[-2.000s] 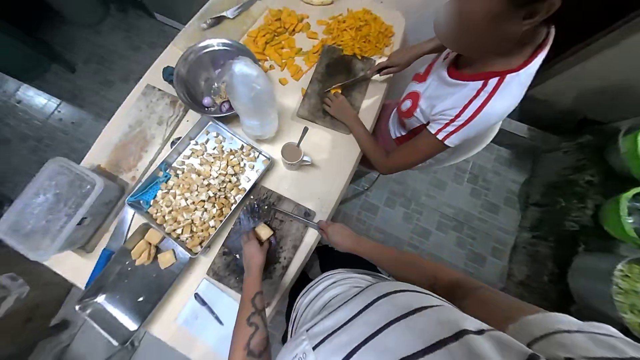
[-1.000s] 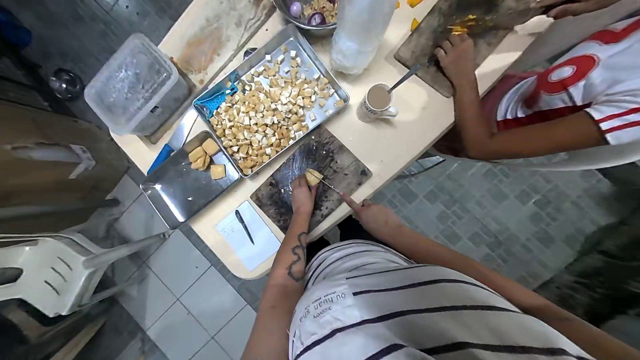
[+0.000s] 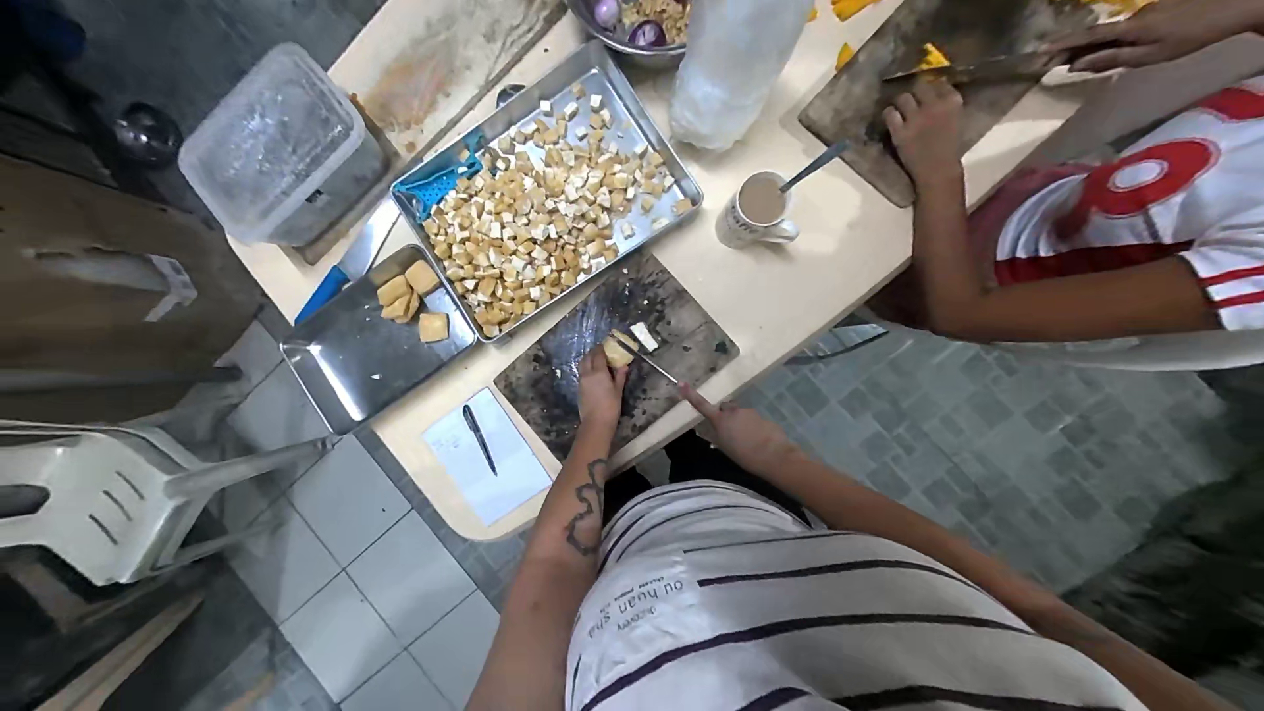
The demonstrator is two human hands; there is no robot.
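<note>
My left hand (image 3: pixel 600 387) holds a block of fried tofu (image 3: pixel 619 349) on a dark, worn cutting board (image 3: pixel 681 308). In my right hand (image 3: pixel 743 431) is a knife (image 3: pixel 656 366), its blade at the block. A cut piece with a white face (image 3: pixel 644 336) lies just beyond the blade. Behind the board, a metal tray (image 3: pixel 647 117) holds many small tofu cubes (image 3: pixel 533 212) and a blue plastic scoop or strainer (image 3: pixel 434 186). Several uncut tofu blocks (image 3: pixel 422 277) sit in a smaller metal tray (image 3: pixel 370 388) to the left.
A mug (image 3: pixel 750 212) with a spoon stands near the tray, beside a filled plastic bag (image 3: pixel 736 74). A pen (image 3: pixel 479 439) lies on paper. A blue-handled knife (image 3: pixel 346 262) and a plastic container (image 3: pixel 281 148) are at left. A co-worker's hands cut orange pieces on another board (image 3: pixel 859 118).
A white-faced piece now lies apart from the block beside my knife. The view has swung toward the co-worker's side and come closer since the oldest frame.
</note>
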